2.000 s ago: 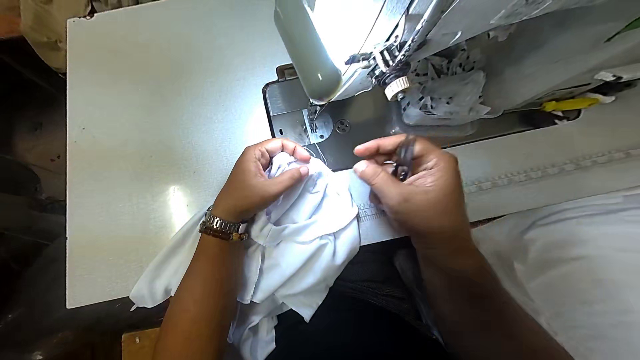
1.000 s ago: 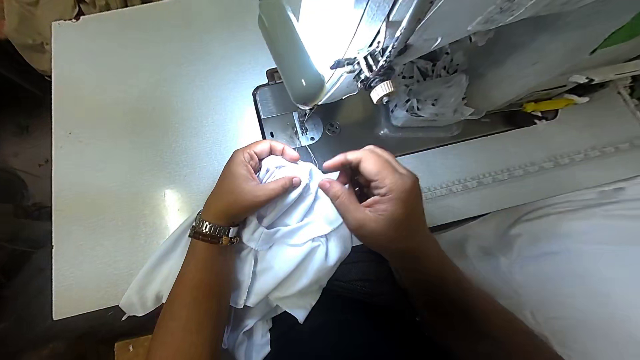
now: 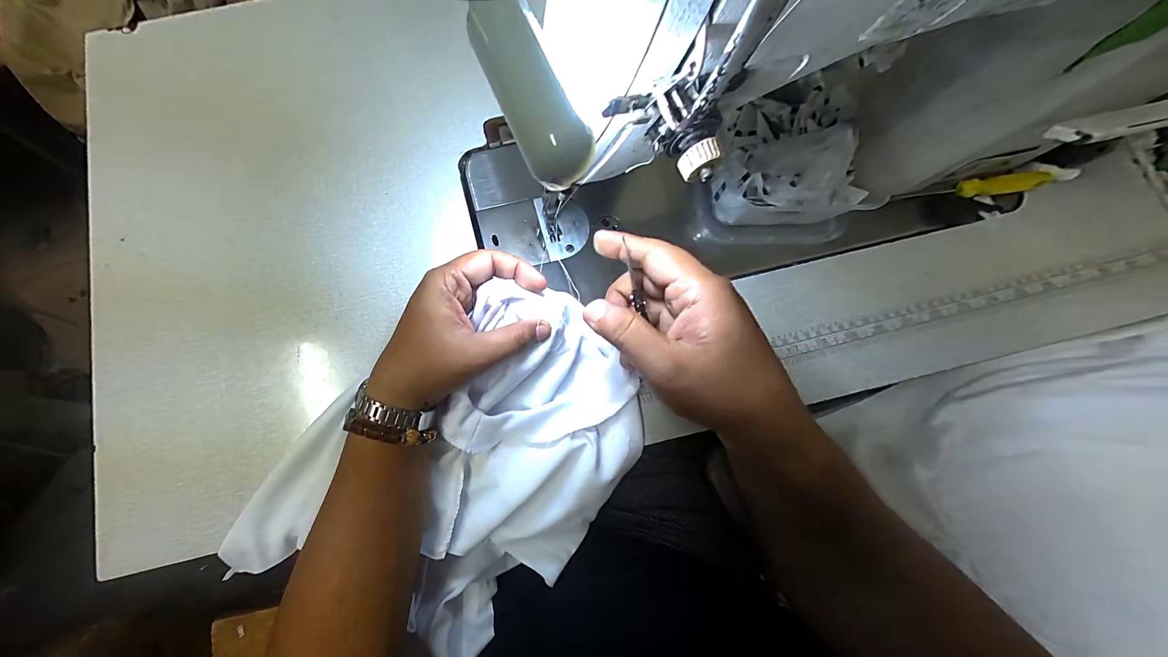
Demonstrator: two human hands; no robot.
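Bunched white fabric (image 3: 538,411) hangs over the table's near edge, with its upper part pinched between the thumb and fingers of my left hand (image 3: 470,319). At the fabric's right side, my right hand (image 3: 680,328) holds a small dark metal tool (image 3: 636,283), perhaps thread snips, mostly hidden by the fingers. Thin threads run from the fabric up to the presser foot (image 3: 553,224) of the sewing machine (image 3: 529,91), just beyond both hands.
A plastic tray (image 3: 776,228) with patterned scraps stands right of the needle area. Further right lies a yellow-handled tool (image 3: 1004,184). A measuring tape (image 3: 912,315) runs along the white table (image 3: 228,228). More white cloth (image 3: 1031,474) lies at the lower right.
Between one second ago and now, my right hand has drawn slightly away from the fabric and its fingers have spread, showing the dark tool. My left hand keeps its hold.
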